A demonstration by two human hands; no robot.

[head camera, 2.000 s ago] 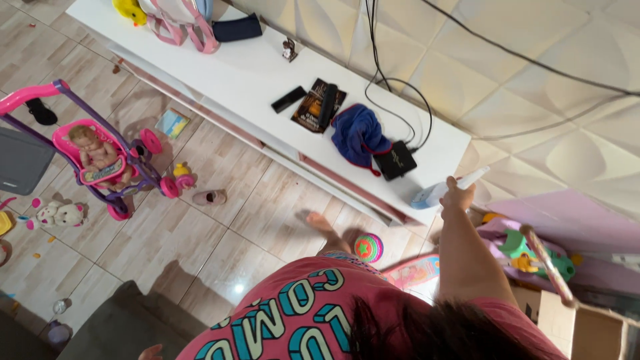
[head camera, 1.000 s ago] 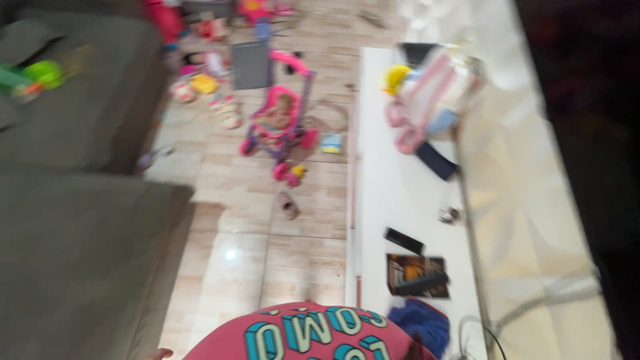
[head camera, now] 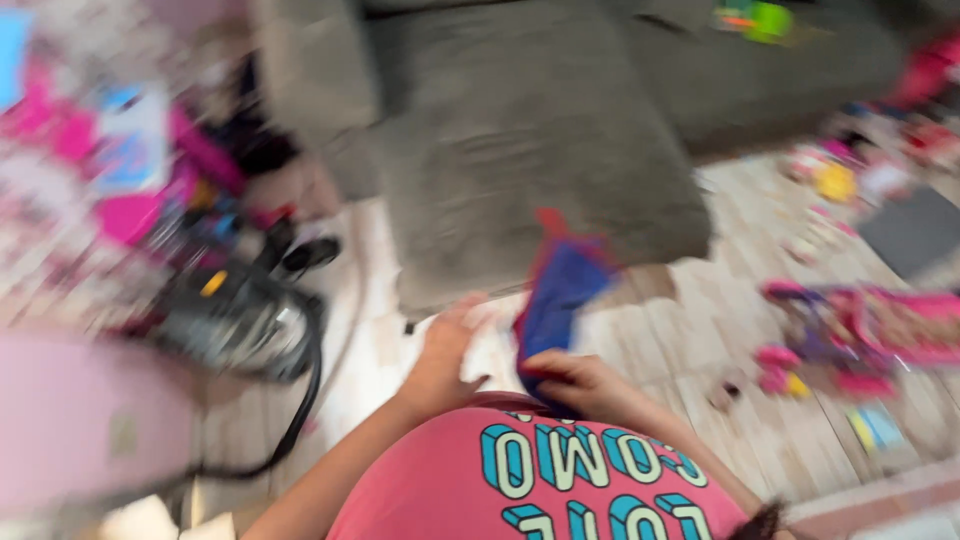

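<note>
My right hand (head camera: 581,382) grips a blue cloth with red edging (head camera: 559,300), which stretches away from my fingers toward the grey sofa (head camera: 525,150). Blur hides its exact shape. To the left, my left hand (head camera: 446,360) is held out with its fingers apart and nothing in it. Both hands are just in front of the pink printed shirt, above the tiled floor.
A vacuum cleaner (head camera: 240,322) with a black hose stands at the left by the pink wall. On the right floor lie a pink and purple doll stroller (head camera: 840,337), a small shoe (head camera: 726,391), a grey flat panel (head camera: 915,232) and several toys.
The view has swung from the white cabinet to the sofa. The blue cloth, earlier lying on the cabinet, is now in my right hand. The bottle held two seconds ago is out of sight.
</note>
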